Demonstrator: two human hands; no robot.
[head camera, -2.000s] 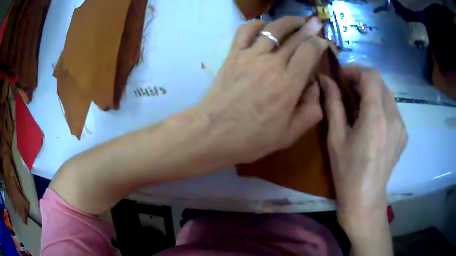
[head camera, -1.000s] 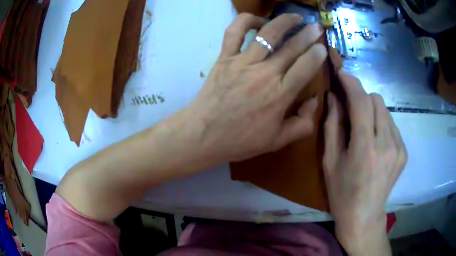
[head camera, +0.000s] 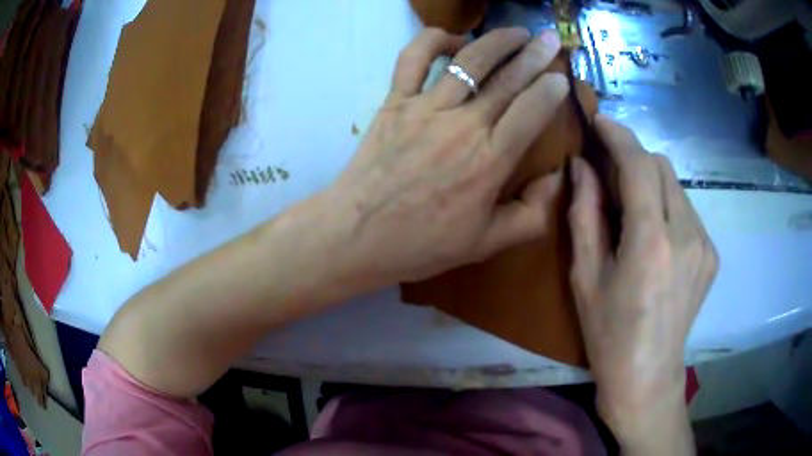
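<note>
A brown cut panel (head camera: 525, 298) lies on the white table, its far end at the brassy presser foot area (head camera: 566, 34). My left hand (head camera: 436, 169) lies spread over the panel, fingertips close to the foot, with a ring on one finger. My right hand (head camera: 637, 258) holds the panel's right edge between thumb and fingers. A dark seam edge (head camera: 583, 120) runs between my hands towards the foot. The needle cannot be made out.
A brown panel stack (head camera: 160, 98) lies left on the white table (head camera: 303, 107). A darker stack (head camera: 36, 80) and a red panel (head camera: 43, 245) are at the far left. The shiny machine bed (head camera: 686, 125) is at upper right, with a white ribbed knob (head camera: 742, 73).
Since two seconds ago, my right hand has straightened along the panel edge and my left thumb has spread away from its fingers. In the last second, both hands have barely moved.
</note>
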